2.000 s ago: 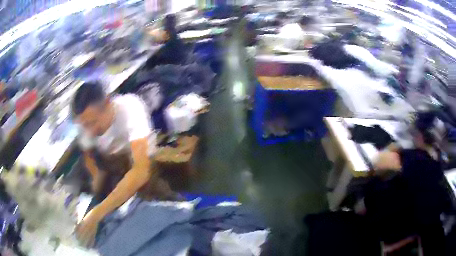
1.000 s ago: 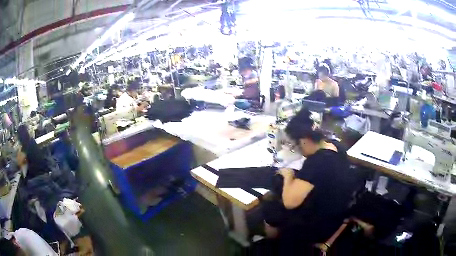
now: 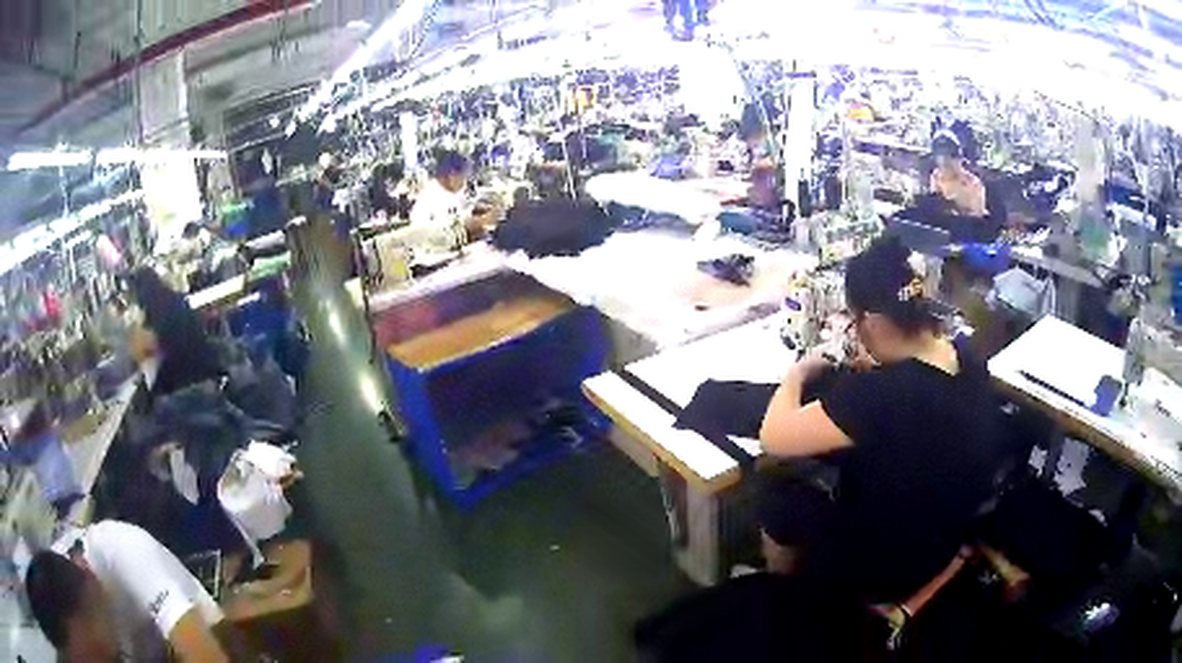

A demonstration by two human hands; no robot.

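Neither of my hands is in the picture. Nearest in front is a person in black at a white sewing table with a wooden edge, at the right. Black cloth lies on that table and runs toward the machine. The person's hands are close to the head of a pale sewing machine; the body and arm partly hide them. A person in a white T-shirt bends forward at the lower left, cut off by the edge.
A blue-sided bin stands by the green aisle. A wide pale table holds a black cloth heap. Dark and white garments are piled at the left. Another white table is at the right.
The view has swung right from the white-shirted person and blue-grey cloth, then slightly back left. That cloth is out of view. The black cloth has shifted toward the machine.
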